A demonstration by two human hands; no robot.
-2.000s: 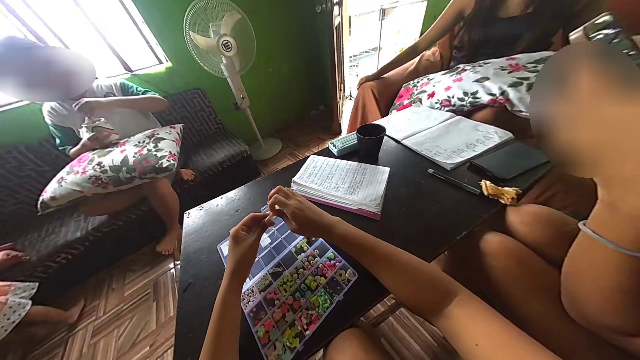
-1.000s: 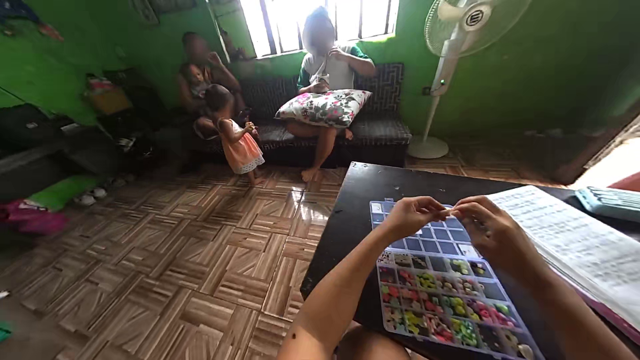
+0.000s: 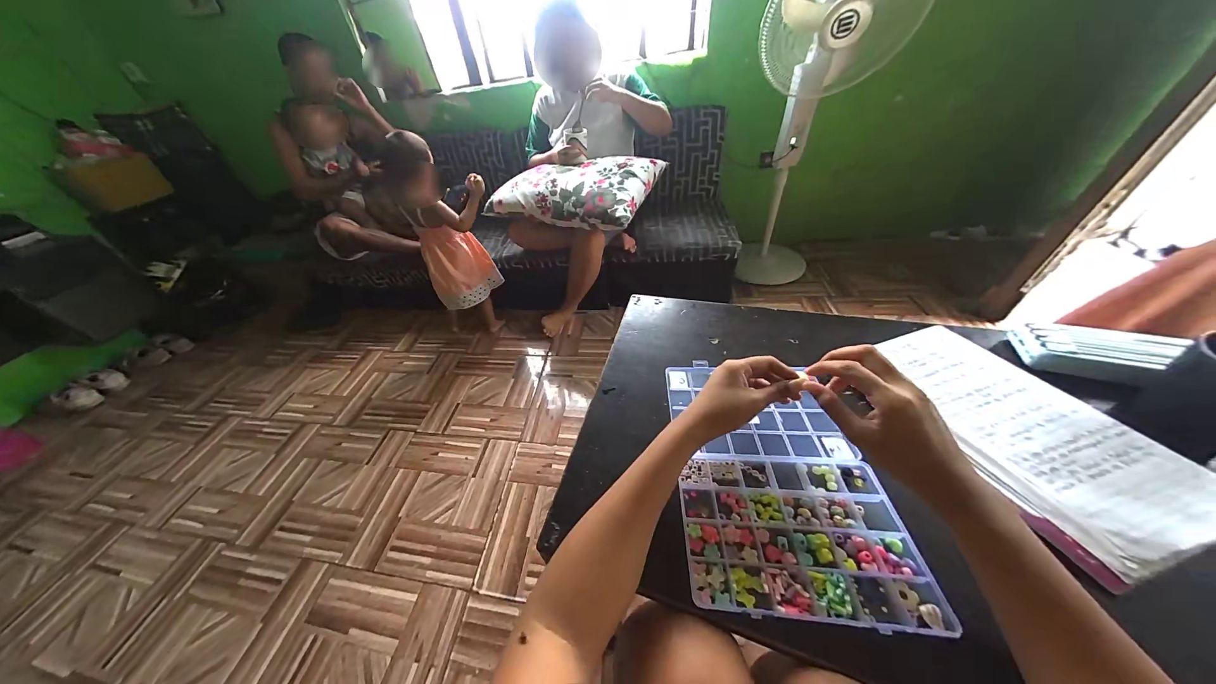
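Observation:
Over the open lid of a clear plastic bead organizer (image 3: 788,543), my left hand (image 3: 746,399) and my right hand (image 3: 879,404) meet at the fingertips. Between them they pinch a tiny pale object (image 3: 803,378), too small to name; it may be a bead. The organizer lies on a black table (image 3: 655,356), its hinged lid folded back. Its compartments hold colourful beads (image 3: 765,508) in pink, green, yellow and white. My fingers partly hide the lid.
An open notebook (image 3: 1045,437) with handwriting lies right of the organizer, near a pale green case (image 3: 1092,351) and a dark cup (image 3: 1183,389). A standing fan (image 3: 788,171), a sofa (image 3: 665,233) with seated people, and a standing child (image 3: 451,247) are beyond the table.
The view has swung left from the table's far side toward the sofa. My hands stay together at the fingertips above the organizer. The child by the sofa has raised an arm.

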